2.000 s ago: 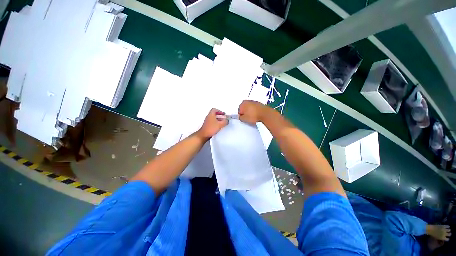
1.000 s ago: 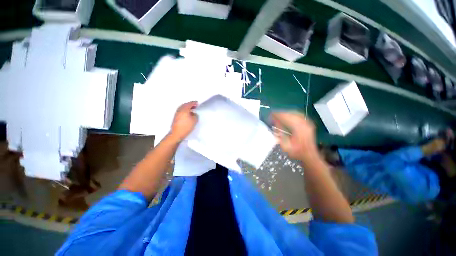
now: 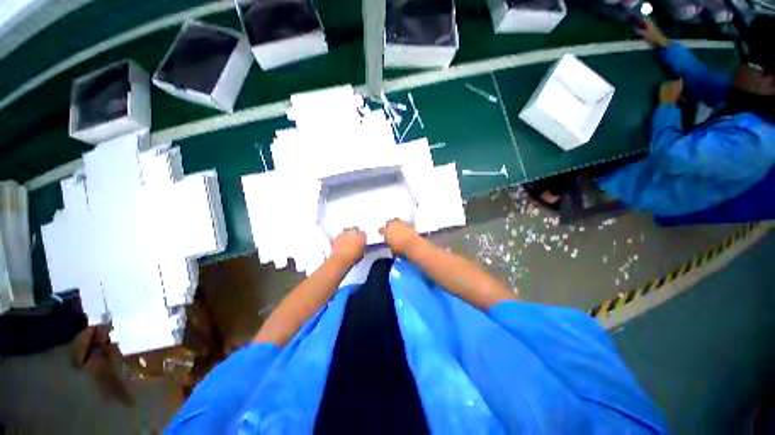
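A white box being formed (image 3: 365,200) sits on the working stack of white blanks (image 3: 327,132), in front of me. Its back and side walls stand up. My left hand (image 3: 349,245) grips the near edge of the box at its left part. My right hand (image 3: 398,235) grips the same near edge a little to the right. The hands are close together but apart. The fingertips are partly hidden behind the card edge.
A reserve stack of blanks (image 3: 127,238) lies to the left. A finished empty box (image 3: 568,102) stands on the green bench to the right. Boxes with dark contents (image 3: 421,34) line the far strip beside a metal upright (image 3: 372,51). A coworker (image 3: 697,153) is at right. White slivers (image 3: 486,173) lie about.
The box has moved from being held tilted in the air down onto the stack, its recess facing up. My right hand has come back from the right to the near edge. The view has turned.
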